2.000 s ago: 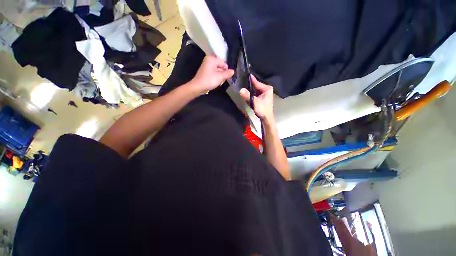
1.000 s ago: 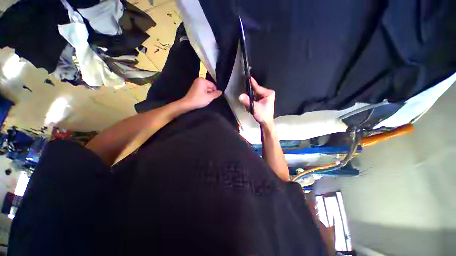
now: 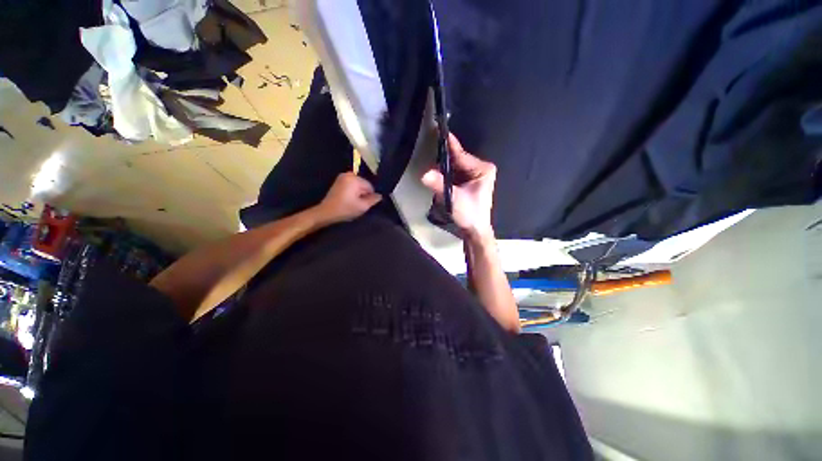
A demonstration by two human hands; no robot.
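Observation:
Dark navy fabric (image 3: 586, 108) covers most of the white table, smooth near the shears and wrinkled at the far right. My right hand (image 3: 470, 191) grips the handles of long black fabric shears (image 3: 440, 85), whose blades point away from me along the cloth. My left hand (image 3: 347, 199) pinches the near end of a narrow dark fabric strip (image 3: 407, 135) that curves beside the shears. White table surface shows between the strip and my right hand. How far the blades are apart cannot be told.
The white table edge (image 3: 356, 81) runs left of the strip. Black, white and grey scraps (image 3: 131, 85) lie on the tan floor at upper left. More dark cloth (image 3: 293, 158) hangs beside the table. An orange iron handle (image 3: 631, 283) with hoses is at right. A red object (image 3: 54, 230) is far left.
My left hand has moved down and left, towards my body, with the strip end. The gap between strip and main cloth is wider. The shears remain in my right hand; the view has shifted.

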